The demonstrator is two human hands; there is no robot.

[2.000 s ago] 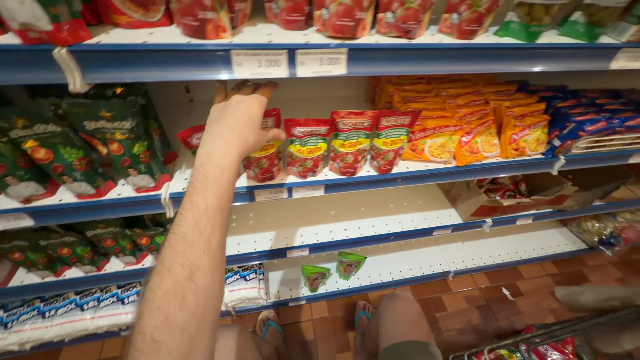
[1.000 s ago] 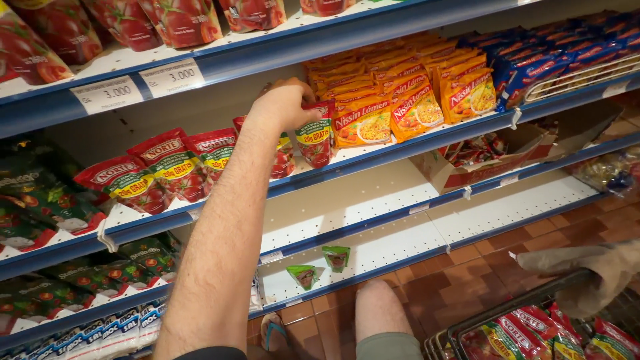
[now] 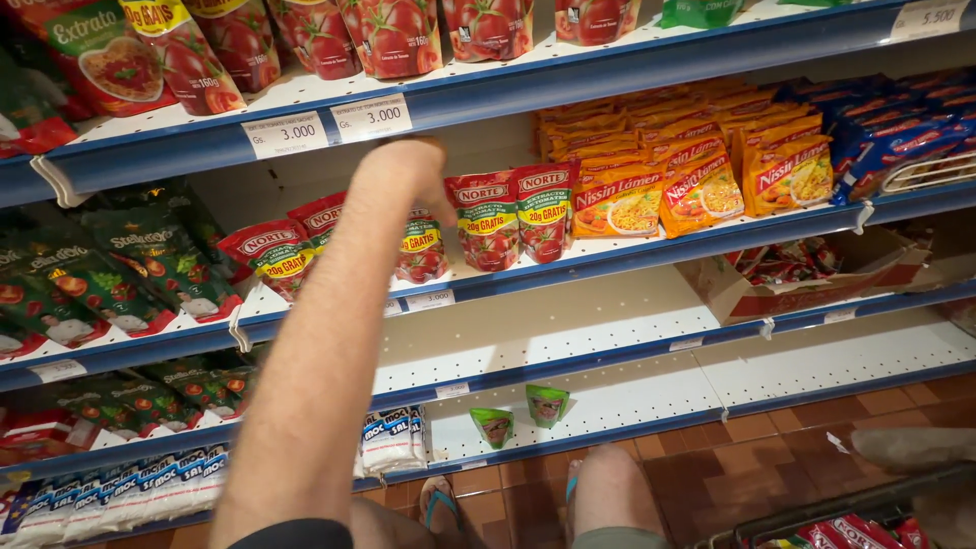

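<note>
My left hand reaches in from the lower left over the middle shelf. It hangs at the top of a red tomato-extract pouch, its thumb pointing down beside it; its other fingers are hidden, so a hold cannot be made out. Two matching pouches stand close together to its right, the first beside the second, which adjoins orange noodle packets. To the left, one pouch leans, and another is partly covered by my forearm. My right hand is out of view.
The blue upper shelf edge runs just above my hand. Dark green pouches stand left. Below are an open carton, small green pouches and white salt bags. At lower right are a basket and a blurred grey-beige thing.
My left hand has left the pouch next to the noodle packets and moved left along the row to another pouch. Two pouches now stand together beside the noodles. The view has also shifted.
</note>
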